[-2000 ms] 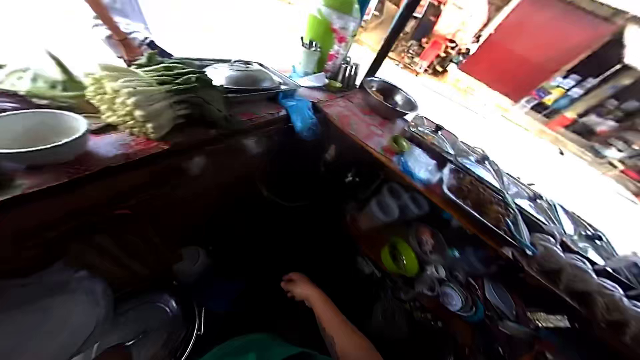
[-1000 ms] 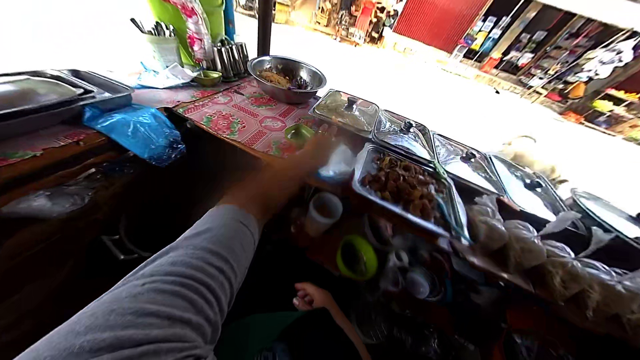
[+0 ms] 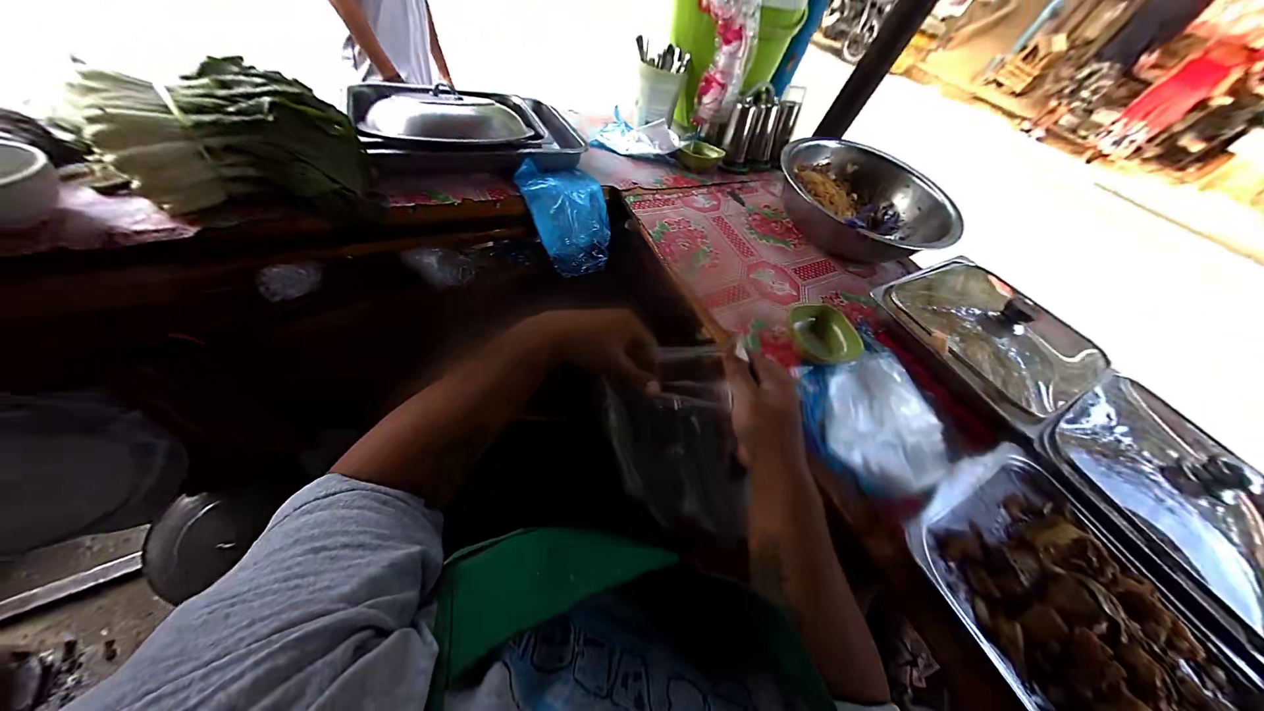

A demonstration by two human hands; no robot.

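A clear plastic bag [image 3: 676,454] hangs between my two hands, its mouth stretched apart. My left hand [image 3: 607,346], blurred, has its fingertips at the left side of the mouth. On the other side my right hand [image 3: 762,395] pinches the bag's rim between thumb and fingers. Just right of my right hand, a pile of white and blue plastic bags [image 3: 879,420] lies at the counter's edge, with a small green dish [image 3: 826,334] behind it. Whether anything is inside the held bag is hard to tell; it looks empty.
Right: an open metal tray of brown food [image 3: 1076,602], lidded trays [image 3: 997,336] and a steel bowl [image 3: 874,197] with food. Back left: bundled leafy greens [image 3: 227,138], a covered metal tray [image 3: 449,123]. A blue plastic bag [image 3: 568,217] hangs off the counter edge. A person stands behind.
My left hand, reaching over to the bags on the counter one second ago, is now back in front of me at the clear bag. My right hand has come up to it. The view has turned left.
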